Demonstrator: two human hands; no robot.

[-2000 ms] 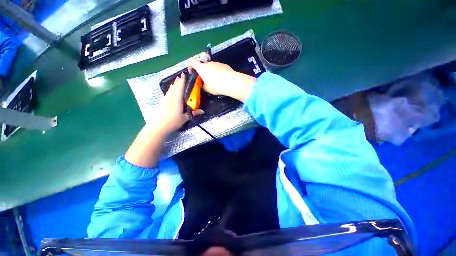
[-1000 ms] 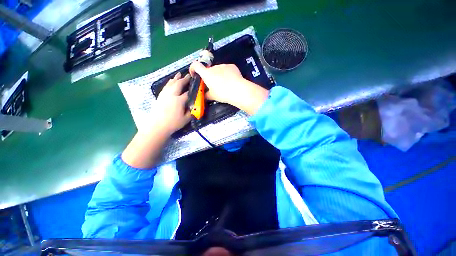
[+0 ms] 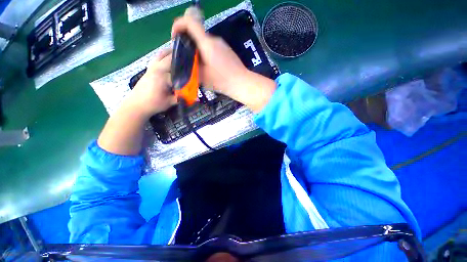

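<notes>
The orange and black electric screwdriver (image 3: pixel 190 81) is above the black plastic unit (image 3: pixel 238 30), its pale collar end pointing up and away from me. My right hand (image 3: pixel 212 56) grips it near the collar. My left hand (image 3: pixel 151 89) is over the unit's left part, its fingers against or behind the driver's handle; its grip is hidden. The unit lies tilted on a silvery-white sheet (image 3: pixel 110 94). A white bracket-shaped mark (image 3: pixel 252 52) shows at its right end. The driver's tip and any screw cannot be made out.
A round dark screw dish (image 3: pixel 290 29) stands right of the unit on the green bench (image 3: pixel 348 36). Another black unit (image 3: pixel 64 33) on its sheet lies at upper left. Clear plastic bags (image 3: pixel 409 105) are below the bench at right.
The view has shifted, so the bench things sit further up and left. The driver and my right hand appear larger and nearer the camera. The unit's lower ribbed part shows more.
</notes>
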